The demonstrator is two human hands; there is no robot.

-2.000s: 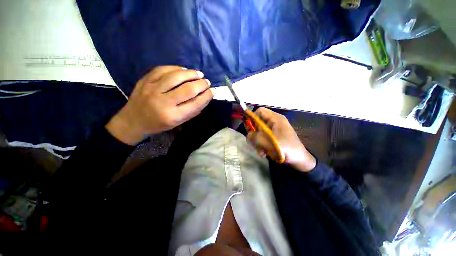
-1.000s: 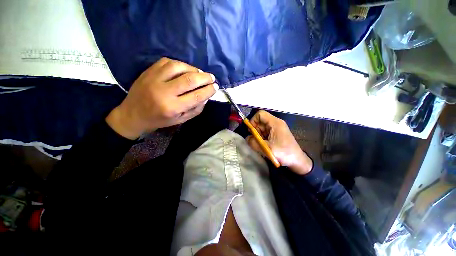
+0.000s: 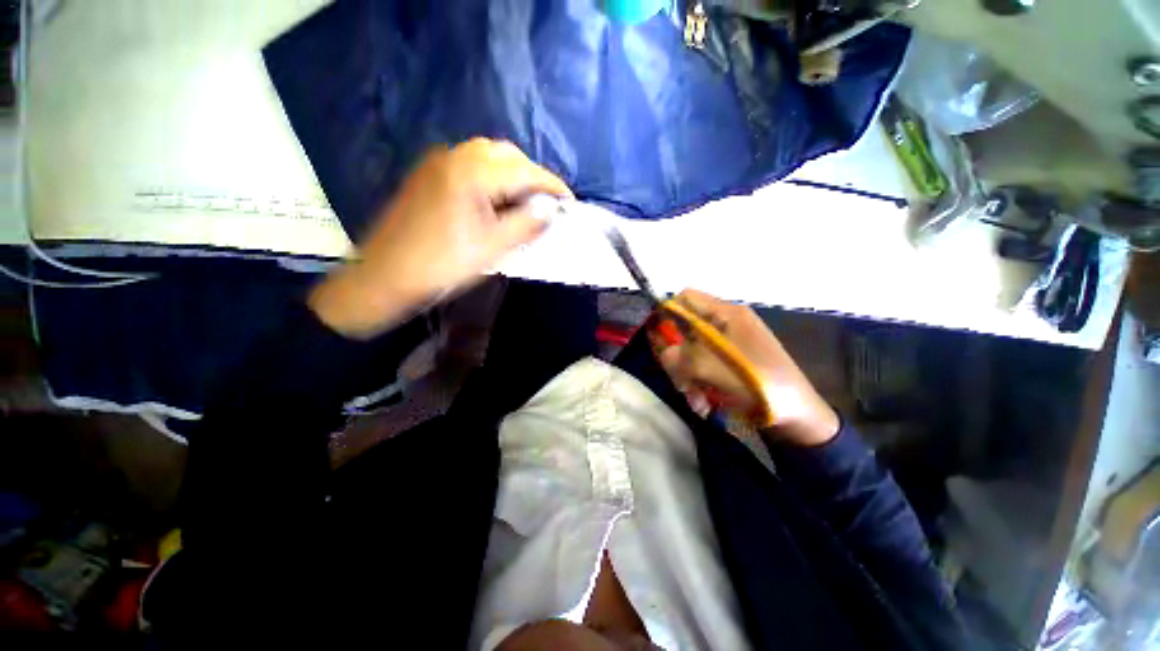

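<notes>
The shiny navy garment piece (image 3: 573,115) lies on the white table under the machine head (image 3: 1056,51). My left hand (image 3: 445,229) is blurred at its lower left edge, thumb and fingertips pinched together; whether they hold the fabric edge or a thread is unclear. My right hand (image 3: 744,369) holds the scissors (image 3: 712,341) with orange-yellow handles, in front of the table edge. The blades point up and left, a little to the right of my left fingertips and apart from the navy fabric.
Green-handled snips (image 3: 916,150) and a clear plastic bag (image 3: 960,89) lie at the right. Black-handled shears (image 3: 1072,280) lie at the table's right end. A navy bundle with white edging (image 3: 140,331) hangs below the left table edge. A turquoise part (image 3: 632,8) shows at the top.
The view has shifted, showing more of the machine's parts at the top. The scissors have moved away from my left fingertips, and their handles look spread wider. My left hand is blurred by motion.
</notes>
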